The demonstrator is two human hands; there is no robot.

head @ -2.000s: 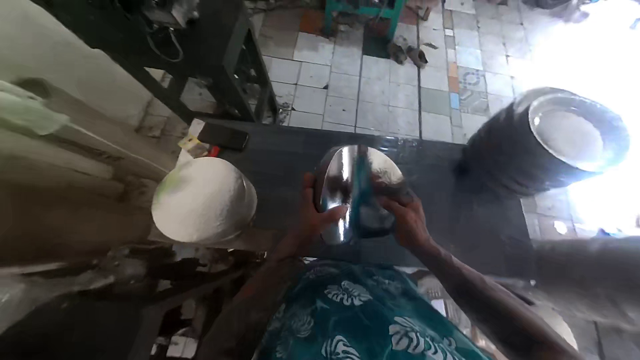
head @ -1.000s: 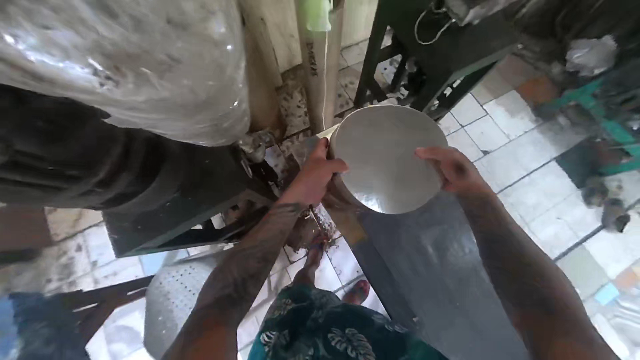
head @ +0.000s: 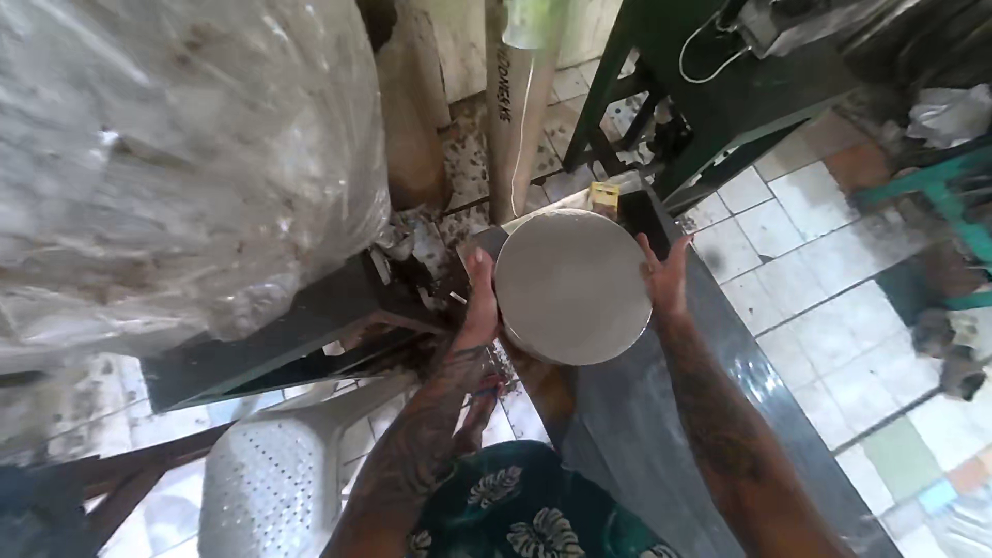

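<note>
A round, flat metal disc (head: 573,287), dull grey with a thin bright rim, lies over the far end of the dark table (head: 643,434), on top of a stack whose side shows a little at the lower left. Against its left edge rests my left hand (head: 482,298), thumb up and palm turned inward. My right hand (head: 666,271) is at the right edge, its thumb and fingers spread and touching or nearly touching the rim. A small yellow box (head: 604,195) sits just beyond the disc.
A large bundle in clear plastic wrap (head: 186,155) fills the upper left, by a dark bench (head: 263,341). Below it stands a white perforated plastic chair (head: 267,480). Cardboard tubes (head: 511,124) stand behind the table. A green metal frame (head: 949,194) is at the right.
The view has turned strongly to the left. Two seconds ago my hands held a shiny disc before me; one second ago they held it above the stack. Now it lies there and my fingers have spread from it.
</note>
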